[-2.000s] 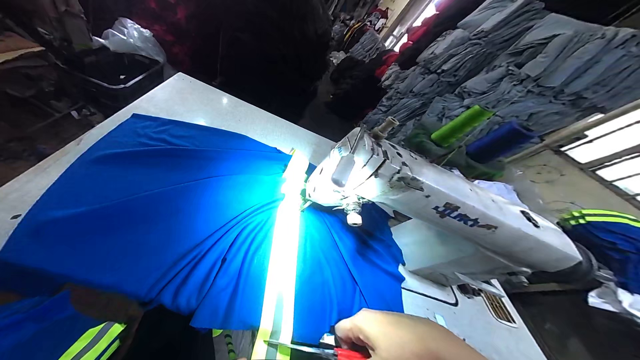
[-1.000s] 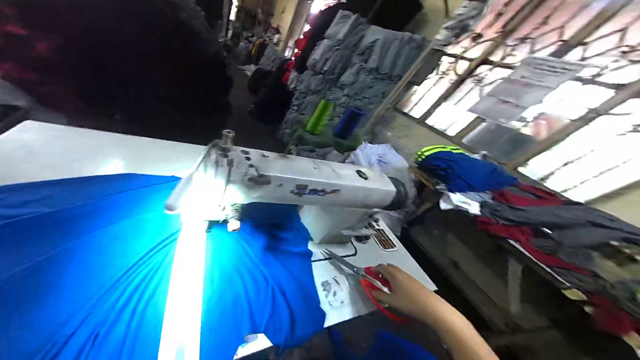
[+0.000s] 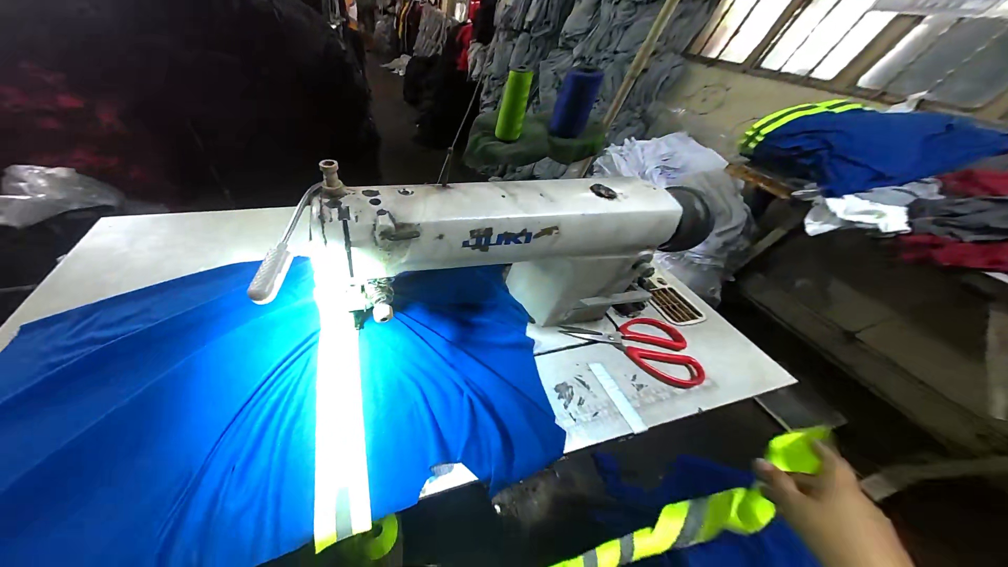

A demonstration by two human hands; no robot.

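Blue fabric (image 3: 228, 409) spreads over the white sewing table, under the head of a Juki sewing machine (image 3: 504, 220). A reflective strip (image 3: 341, 441), overexposed by the lamp, runs down the fabric from the needle area to the front edge. My right hand (image 3: 827, 496), at the lower right, grips a yellow-green and grey reflective tape (image 3: 669, 528) that trails left below the table edge. Red-handled scissors (image 3: 661, 354) lie on the table right of the fabric, blades partly apart. My left hand is out of view.
Green (image 3: 513, 105) and blue (image 3: 576, 102) thread cones stand behind the machine. A blue garment with yellow-green stripes (image 3: 874, 142) lies on a heap at the right, near a barred window. A narrow white strip (image 3: 618, 398) lies near the scissors. Grey cloth is stacked behind.
The red scissors, in my right hand one second ago, now lie on the table. My right hand has moved off the table and taken hold of the reflective tape. The view has swung to the right.
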